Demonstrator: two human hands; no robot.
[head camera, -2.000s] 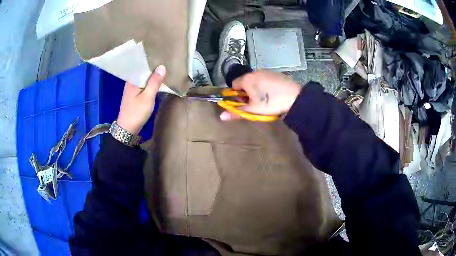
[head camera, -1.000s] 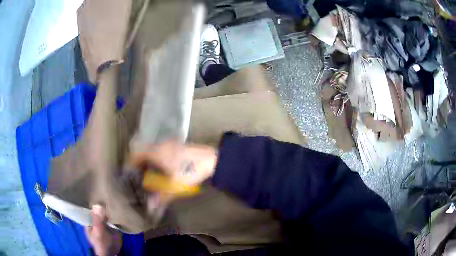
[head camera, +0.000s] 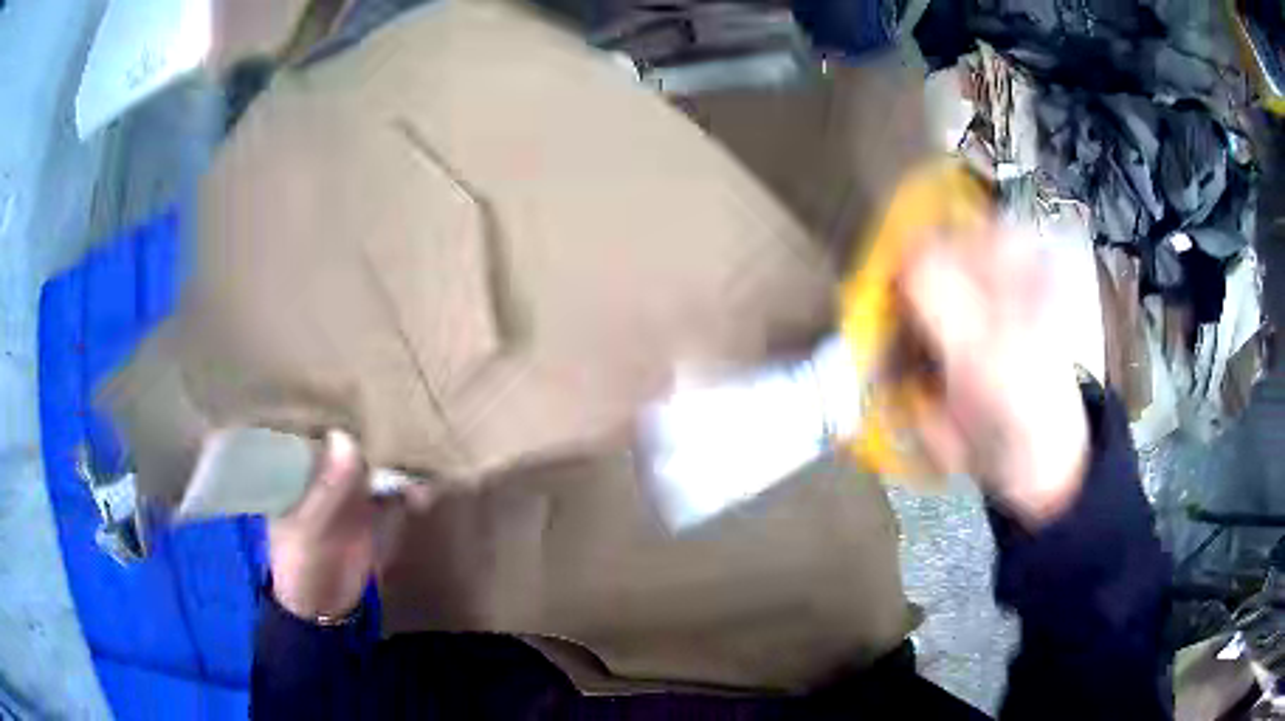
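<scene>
A large brown fabric panel (head camera: 606, 183) spreads over the lap and rises toward the upper left, with an angled pocket shape (head camera: 437, 268) on it. My left hand (head camera: 331, 542) at the lower left grips the panel's edge, where a pale folded part (head camera: 251, 472) shows. My right hand (head camera: 994, 366) is at the right, motion-blurred, holding the scissors by their orange-yellow handles (head camera: 881, 317). A bright whitish blur (head camera: 740, 437) extends left from the handles over the panel; whether it is all blade cannot be told.
A blue bin (head camera: 183, 606) stands at the left with a tie and tag (head camera: 116, 507) on it. A white surface (head camera: 141, 64) is at the upper left. Heaps of black cloth (head camera: 1127, 155) and brown and cream cloth lie on the floor at the right.
My right hand has moved from the panel's middle to the right with the scissors. My left hand has risen slightly, and the panel has swung and opened out across the lap.
</scene>
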